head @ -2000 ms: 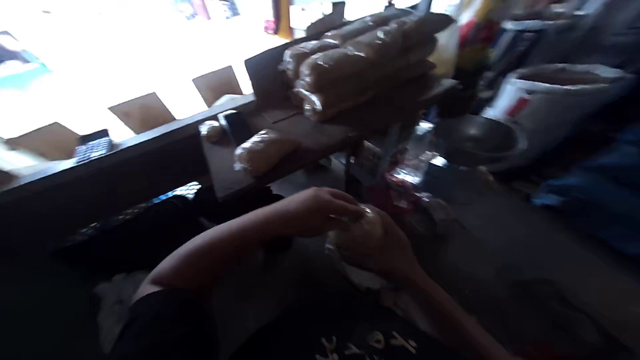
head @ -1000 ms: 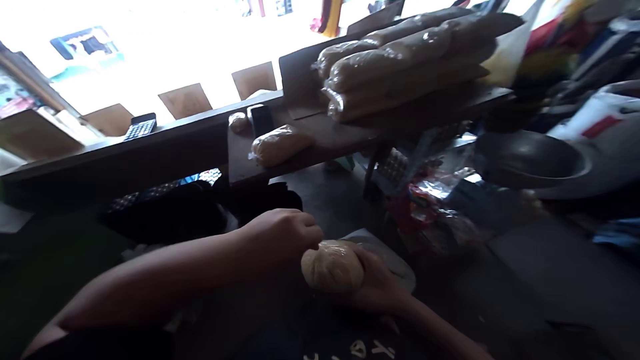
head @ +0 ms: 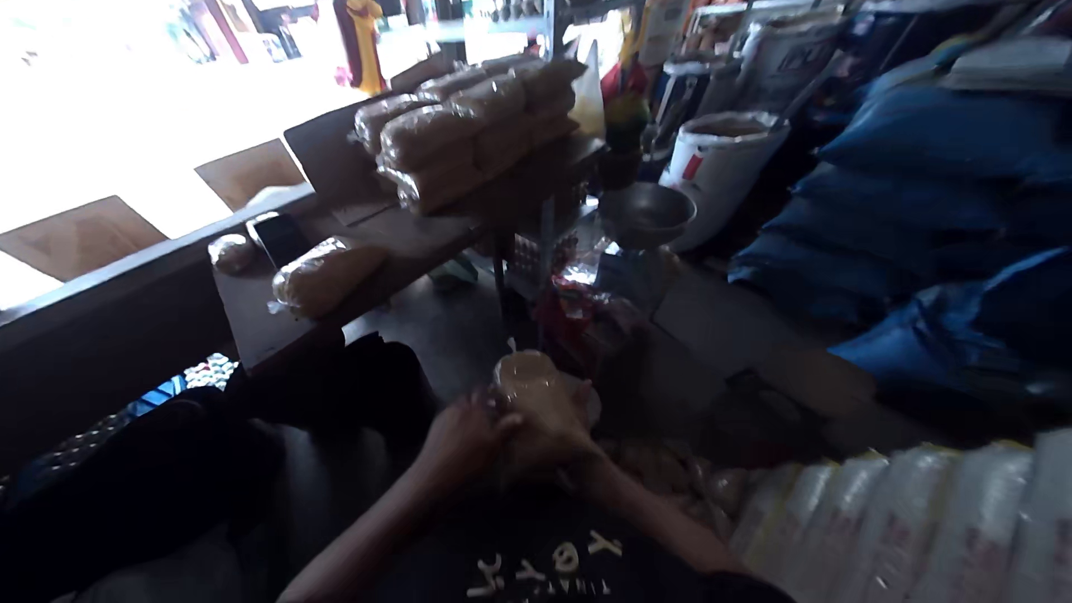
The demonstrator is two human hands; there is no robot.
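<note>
A filled clear plastic bag with tan contents is upright in front of my torso, its top end facing up. My left hand lies against the bag's left side, its fingers blurred. Around the right and lower side of the bag is my right hand, holding it. Beyond my hands, a similar filled bag lies on the wooden bench, near a dark phone-like object and a small wrapped bundle. Farther back, several such bags are stacked.
A metal bowl stands right of the bench, before an open white sack. Blue sacks are piled at the right. Several packed white plastic bags fill the lower right. Cardboard flaps line the ledge at left.
My left hand, shown closed above and beside the bag one second ago, is now against its side. The bag, tilted toward the camera then, is now more upright. The view has swung right.
</note>
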